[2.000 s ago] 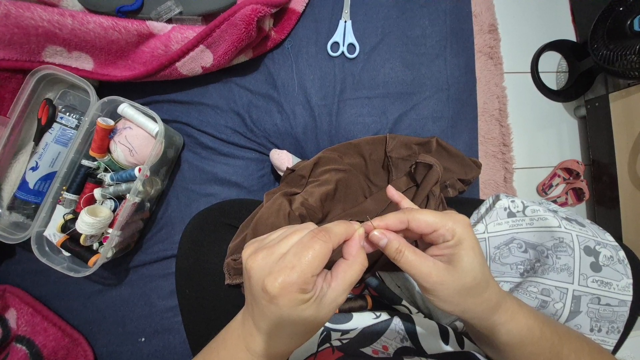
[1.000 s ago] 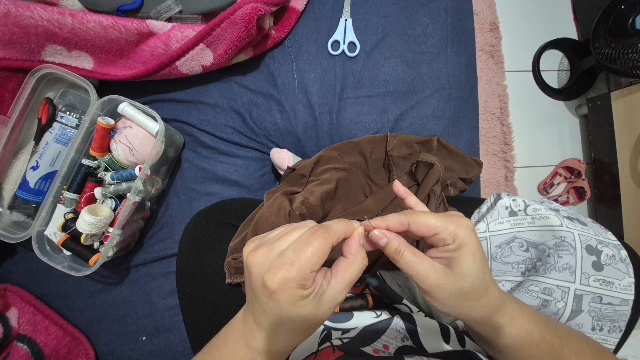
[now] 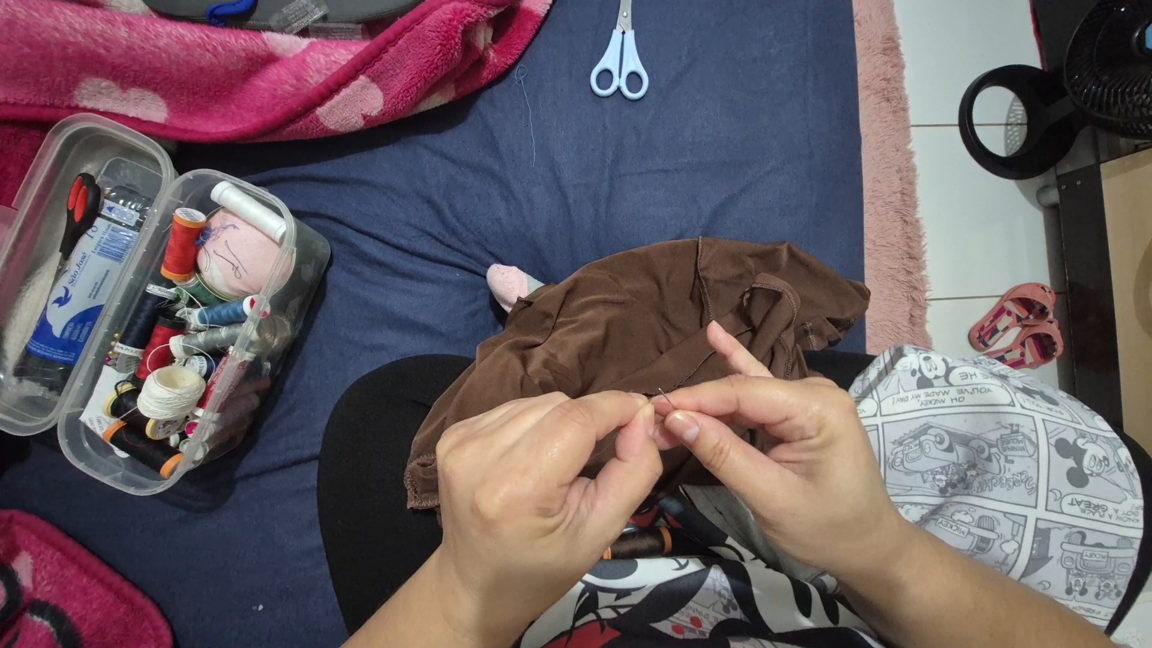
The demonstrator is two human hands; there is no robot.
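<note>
Thumb and index finger of my right hand [image 3: 783, 450] pinch a thin sewing needle [image 3: 666, 397], its tip end pointing up. Right beside it, the fingertips of my left hand [image 3: 553, 477] are pinched together; what they hold is too small to make out. Both hands are above a brown fabric garment [image 3: 585, 315] spread over my lap. Below them, partly hidden, a spool of dark thread [image 3: 641, 543] lies on the patterned cloth.
On the blue sheet [image 3: 432, 216] at left stands an open plastic sewing box [image 3: 193, 468] with several thread spools and a pincushion [image 3: 243, 255]. Light-blue scissors [image 3: 619, 67] lie ahead, near a loose thread [image 3: 530, 112] and a pink blanket [image 3: 360, 90]. A fan [image 3: 1111, 67] is at far right.
</note>
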